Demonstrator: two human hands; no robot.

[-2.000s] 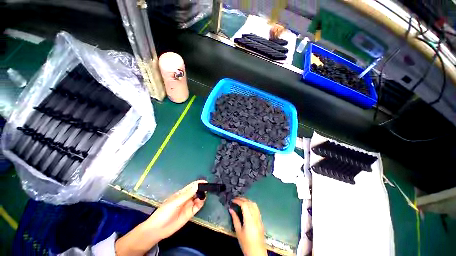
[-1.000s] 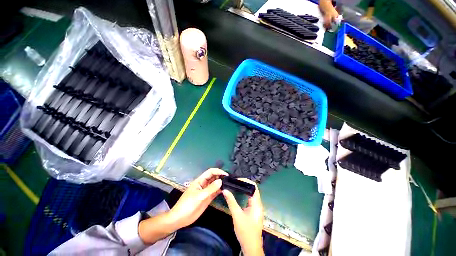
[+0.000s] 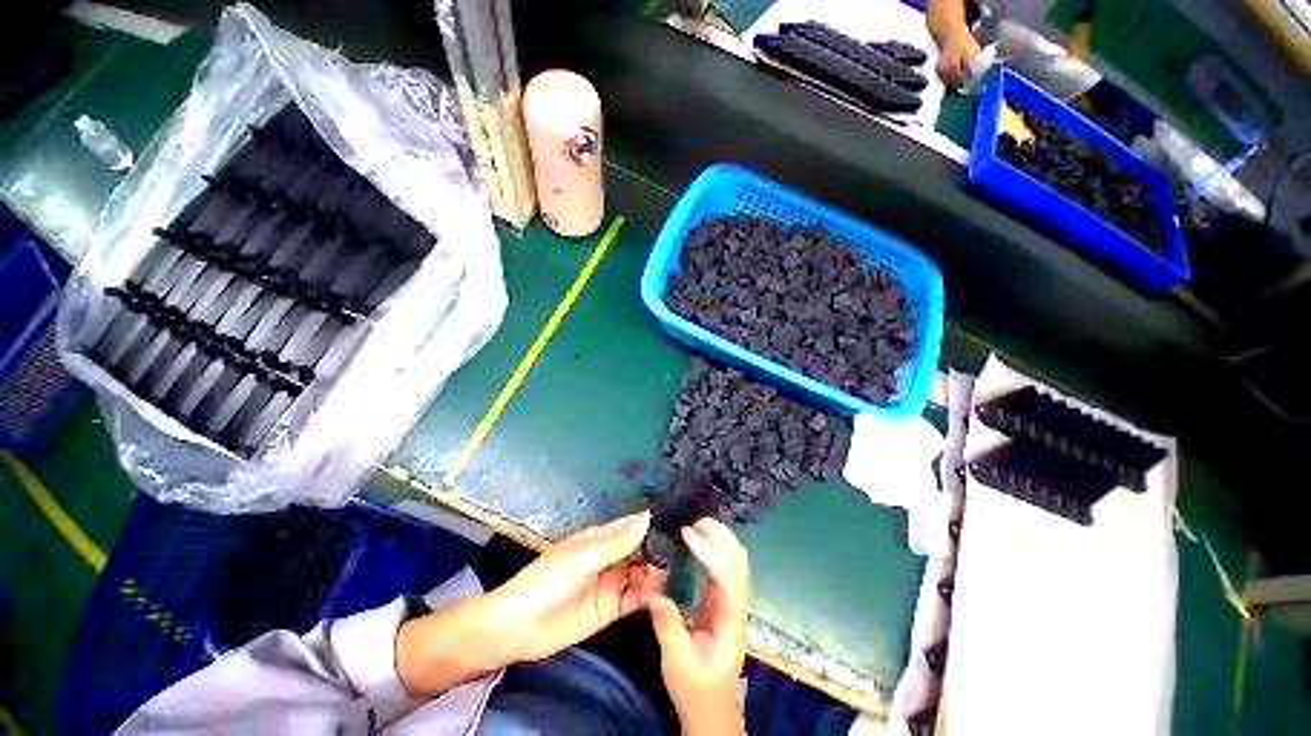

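Observation:
My left hand [image 3: 582, 587] holds a black plastic housing [image 3: 664, 544] between thumb and fingers, just in front of the bench edge. The housing is seen nearly end-on and is partly hidden by the fingers. My right hand [image 3: 705, 611] is close to its right side, fingers bent; whether it grips the housing or a small piece is unclear. A loose heap of small black inserts [image 3: 755, 439] lies just beyond my hands. More inserts fill the light blue perforated basket [image 3: 935, 338] behind the heap.
A clear-bagged box of black housings [image 3: 245, 309] stands at left. A pink flask [image 3: 568, 158] stands by a metal post. A crumpled white wipe [image 3: 887, 463] and a white sheet [image 3: 1064, 604] with black parts in rows are at right. Across the dark channel are a blue tray [image 3: 1071, 237] and a person's hand.
The view has shifted, moving the bench items right and up. My hands came together at the housing, which was lengthwise a second ago and is now turned end-on.

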